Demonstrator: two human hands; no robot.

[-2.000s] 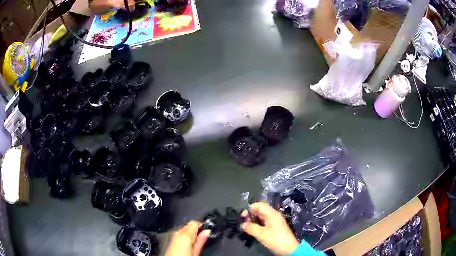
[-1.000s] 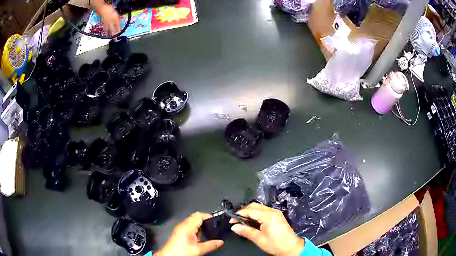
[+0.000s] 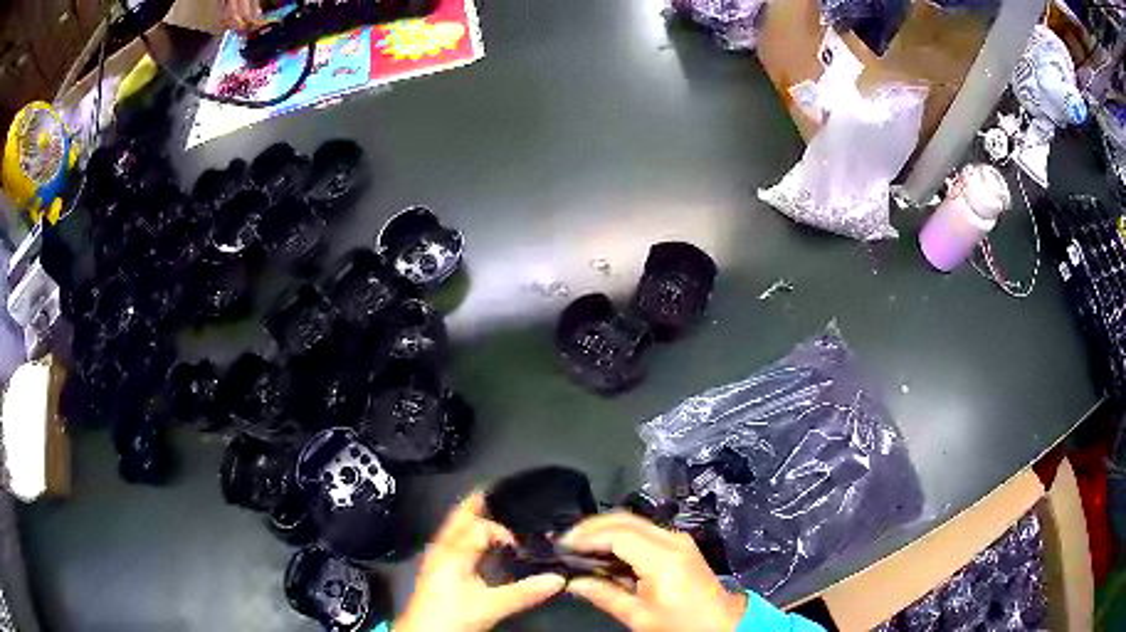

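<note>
My left hand (image 3: 467, 578) and my right hand (image 3: 654, 573) are together at the bottom centre, both on a black plastic housing (image 3: 541, 500). The housing's round wall rises above my fingers. Dark material lies between my fingertips; whether it is a separate small part I cannot tell. A clear poly bag of small black parts (image 3: 815, 463) lies right beside my right hand, its dark contents showing at its left opening. Two black housings (image 3: 675, 289) stand close together, upper centre. A large loose pile of black housings (image 3: 408, 414) lies to the left.
An open carton (image 3: 938, 556) of shiny dark parts is at the lower right. A white poly bag (image 3: 852, 167), a grey post (image 3: 984, 105) and a pink bottle (image 3: 964, 219) are at the upper right. A printed sheet (image 3: 426, 43) lies at the upper left, with a person's hand beside it.
The black housing between my hands has tilted up, so more of its round wall shows. My fingers have closed in together on it. The other person's hand has moved up off the printed sheet.
</note>
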